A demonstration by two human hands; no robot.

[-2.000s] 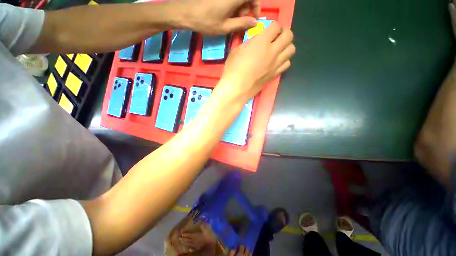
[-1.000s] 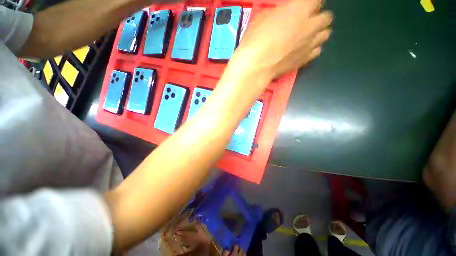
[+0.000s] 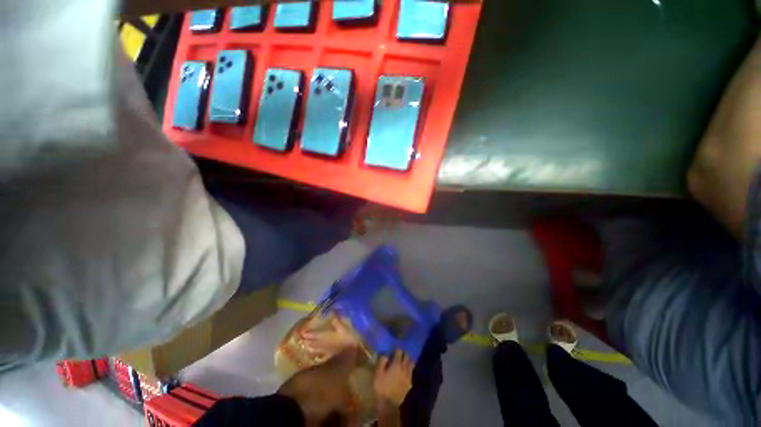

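A red tray lies on the green bench at the upper left, its far row cut off by the top edge. Light-blue phones lie in two rows of pockets. In the near row, phones with dark camera dots, such as this phone, lie camera end away from me. The near-right phone shows two square dark patches at its camera end. Glossy clear film seems to cover some phones. Neither of my hands is in the picture; only my grey sleeve and clothing fill the left side.
A black tray with yellow pieces is partly visible at upper left. A neighbour's bare arm is at the right edge of the green bench. Below are a blue stool, a person's hands, two shoes, a cardboard box and red trays.
Both my hands have left the tray's far right corner and are out of the picture. The view has shifted, so the tray sits higher and the floor items at lower left show.
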